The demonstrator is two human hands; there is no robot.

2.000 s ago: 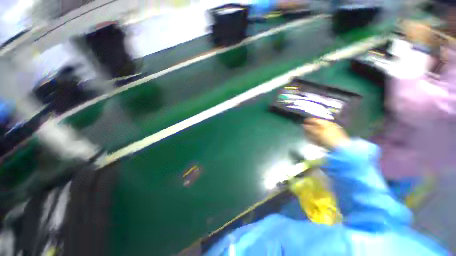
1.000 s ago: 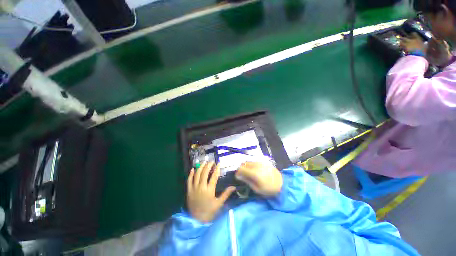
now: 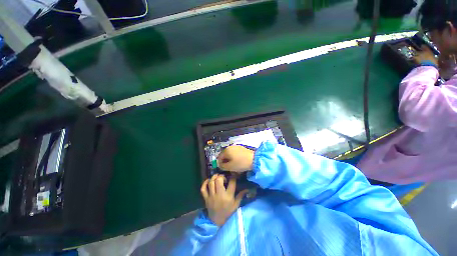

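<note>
A black foam tray (image 3: 201,150) lies on the green bench in front of me, with an open tablet-like device (image 3: 260,136) in it. The device shows a silver-white rectangle and a board with green and orange spots at its left end. My right hand (image 3: 236,159) is over the left part of the device, fingers bent down; whether it holds something small cannot be told. My left hand (image 3: 220,198) rests at the tray's near left edge, fingers spread on the device's near side, with nothing seen in it.
Stacked foam trays (image 3: 87,175) with another open device stand at the left. A white-wrapped post (image 3: 65,87) rises behind them. A dark cord (image 3: 368,85) hangs right of the work. A person in a pink smock (image 3: 426,115) works at a tray on the right.
My right hand has moved left, from the silver area to the board end, and its sleeve now covers the tray's near right part. My left hand stays at the near left edge.
</note>
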